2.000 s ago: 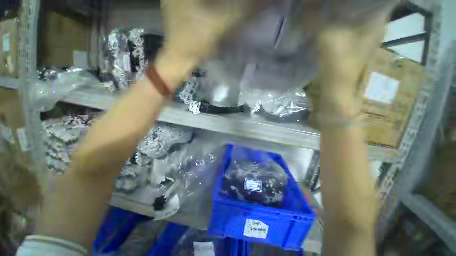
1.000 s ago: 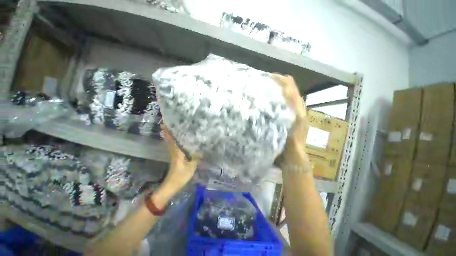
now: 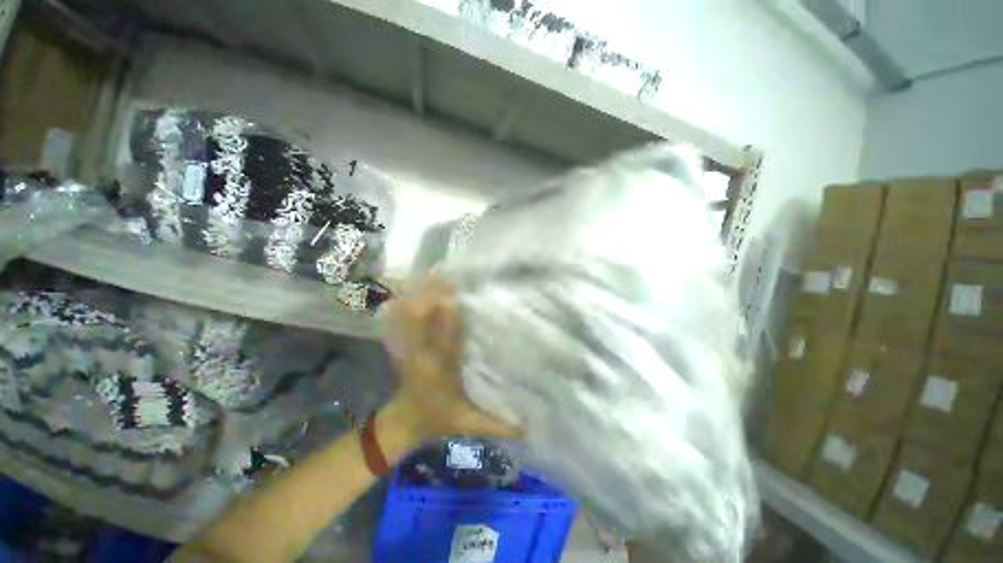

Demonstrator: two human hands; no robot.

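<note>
A large clear plastic bag of parts (image 3: 616,330), shiny and motion-blurred, is held up in front of the storage rack (image 3: 330,310). My left hand (image 3: 434,352), with a red band at the wrist, is on the bag's left side, fingers against it. My right hand is not visible; the bag covers the right part of the view in front of me. What the bag contains cannot be made out.
A blue plastic crate (image 3: 473,526) with a dark bagged item (image 3: 467,457) sits below the bag. Wrapped dark and white goods (image 3: 237,187) lie on the middle shelf, layered bagged goods (image 3: 154,401) below. Stacked cardboard cartons (image 3: 902,363) stand at the right.
The bag has moved right and tilted, its lower end hanging down to the right. My right hand, seen on its right side a second ago, no longer shows. The view has shifted.
</note>
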